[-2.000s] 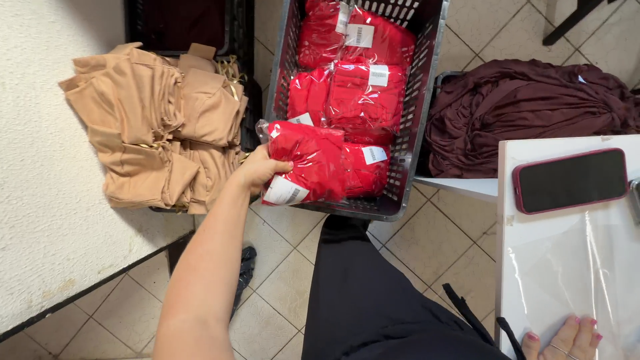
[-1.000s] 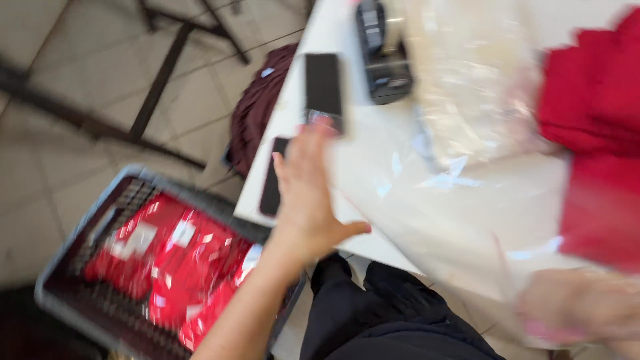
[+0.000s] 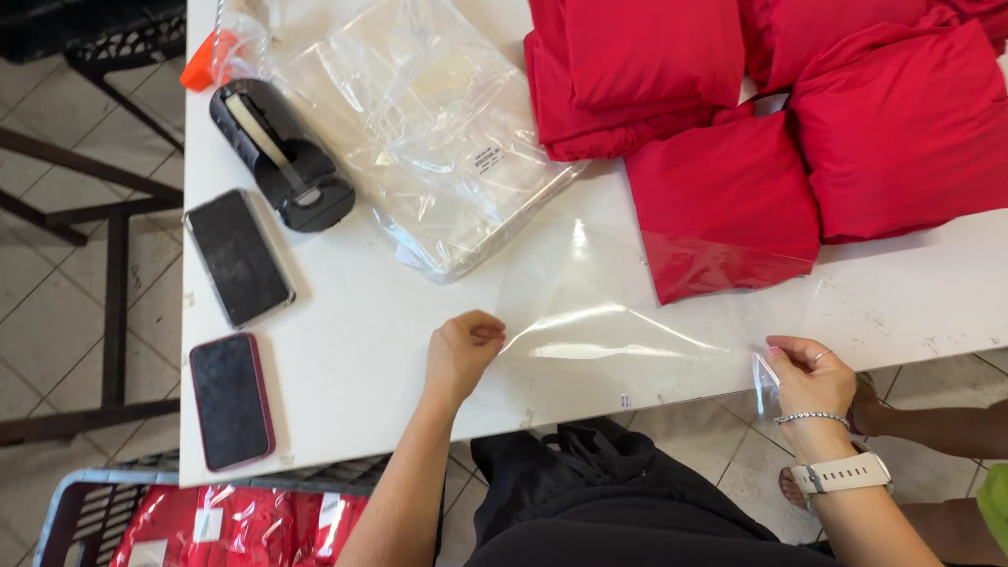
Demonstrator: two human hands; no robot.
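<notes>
Between my hands a clear plastic bag [image 3: 614,315] lies spread flat on the white table. My left hand [image 3: 465,354] pinches its left edge, and my right hand [image 3: 811,378] grips its right corner. The bag's far part overlaps the lower edge of a folded red garment [image 3: 724,197]. More folded red garments [image 3: 898,134] are piled behind and to the right. A stack of clear plastic bags [image 3: 465,150] bearing small print lies beyond my left hand.
A black tape dispenser [image 3: 283,157] and two phones [image 3: 240,256] lie along the left side of the white table [image 3: 346,378]. Below left, a crate [image 3: 94,480] holds bagged red garments [image 3: 228,528]. Another person's feet and legs [image 3: 929,425] show at the lower right.
My left hand has left the bagged garment at the crate and now holds the clear bag on the table, opposite my right hand. The view has swung right to the table.
</notes>
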